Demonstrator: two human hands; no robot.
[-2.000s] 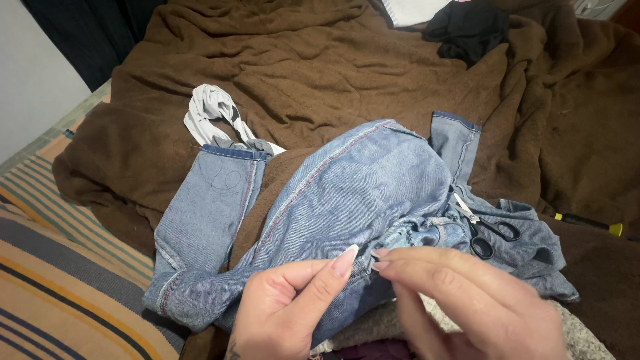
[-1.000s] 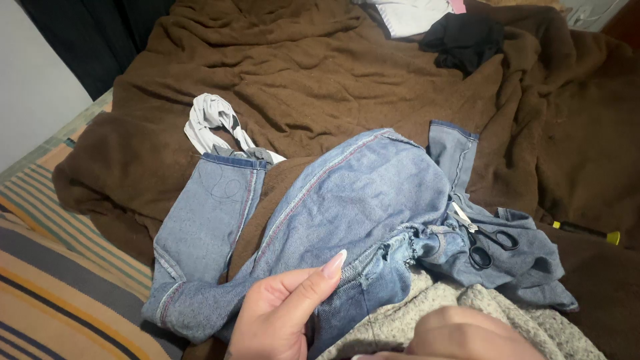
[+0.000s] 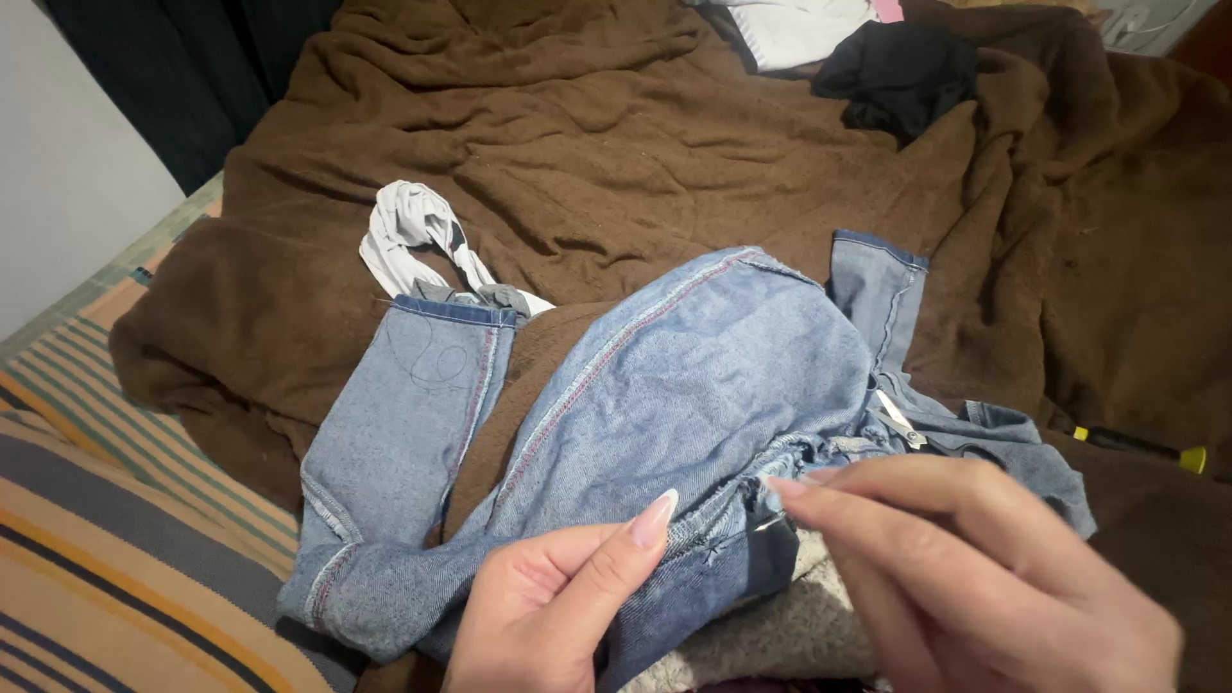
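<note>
A blue denim garment (image 3: 712,356), with seams and a frayed edge showing, lies across the lower middle. My left hand (image 3: 568,597) pinches its folded cloth between thumb and fingers beside the frayed seam. My right hand (image 3: 972,568) is just to the right, thumb and index finger brought together at the frayed edge; a small thin light thing, perhaps a needle, shows below the fingertips, and whether they hold it I cannot tell. Scissors (image 3: 900,423) with dark handles lie on the denim beyond my right hand, partly hidden. Loose dark thread (image 3: 448,366) curls on the left denim leg.
A brown blanket (image 3: 577,173) spreads beneath everything. A twisted white cloth (image 3: 409,221) lies behind the left denim leg. White (image 3: 799,29) and black cloths (image 3: 900,77) are at the back. A yellow-and-black tool (image 3: 1141,448) lies at right, a striped cushion (image 3: 106,577) at lower left.
My right hand has come from the bottom edge back up to the frayed denim, near where it was two seconds ago. My left hand has stayed on the cloth.
</note>
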